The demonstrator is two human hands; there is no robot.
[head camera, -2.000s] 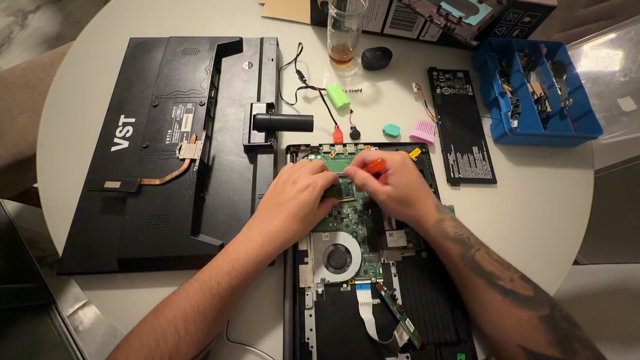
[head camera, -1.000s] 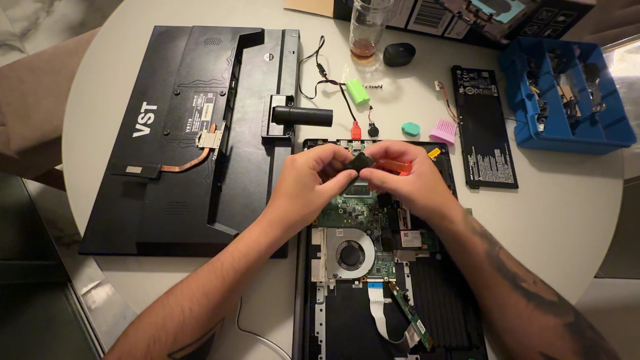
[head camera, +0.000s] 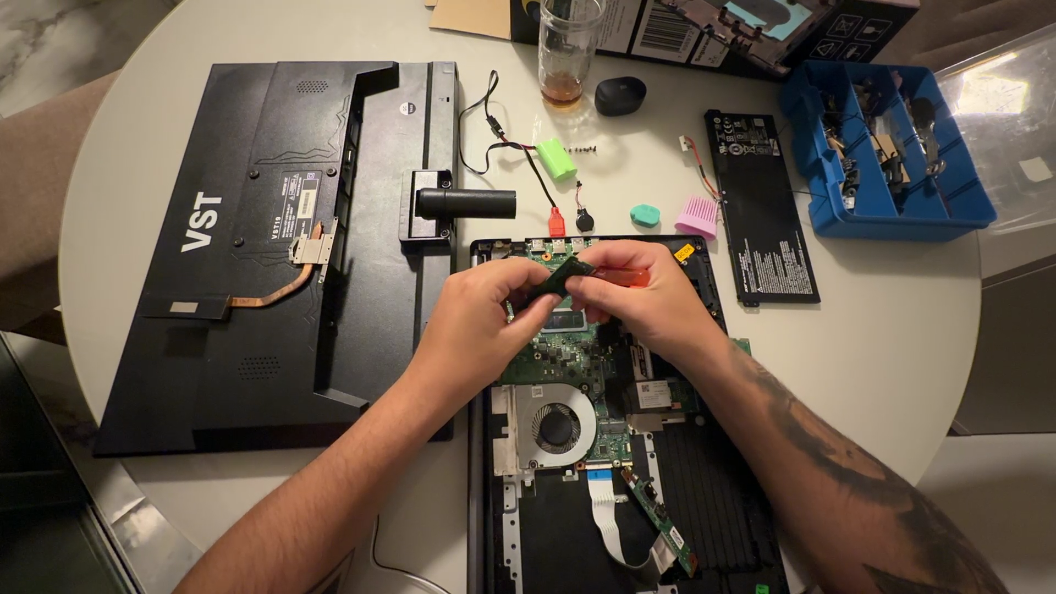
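Observation:
Between my left hand [head camera: 487, 309] and my right hand [head camera: 643, 297] I hold a small dark sheet-like piece [head camera: 563, 277], pinched at both ends above an opened laptop chassis [head camera: 693, 487]. An orange tool handle [head camera: 625, 277] is also in my right hand; its tip is hidden. Under my fingers lies a green motherboard with a bare processor [head camera: 564, 320]. Nearer to me are the cooling fan [head camera: 556, 424], a white ribbon cable [head camera: 606, 520] and a narrow green circuit board [head camera: 660, 524].
A monitor [head camera: 256, 363] lies face down on the left, a copper heat pipe [head camera: 280, 290] on it. Beyond the laptop are a glass [head camera: 565, 66], a green battery pack [head camera: 557, 159], a coin cell [head camera: 585, 219] and a pink comb-like piece [head camera: 698, 218]. Right: laptop battery [head camera: 763, 214], blue parts organizer [head camera: 907, 223].
My left hand has come up off the motherboard, and both hands are now together with the dark piece between them. The orange handle stays in my right hand.

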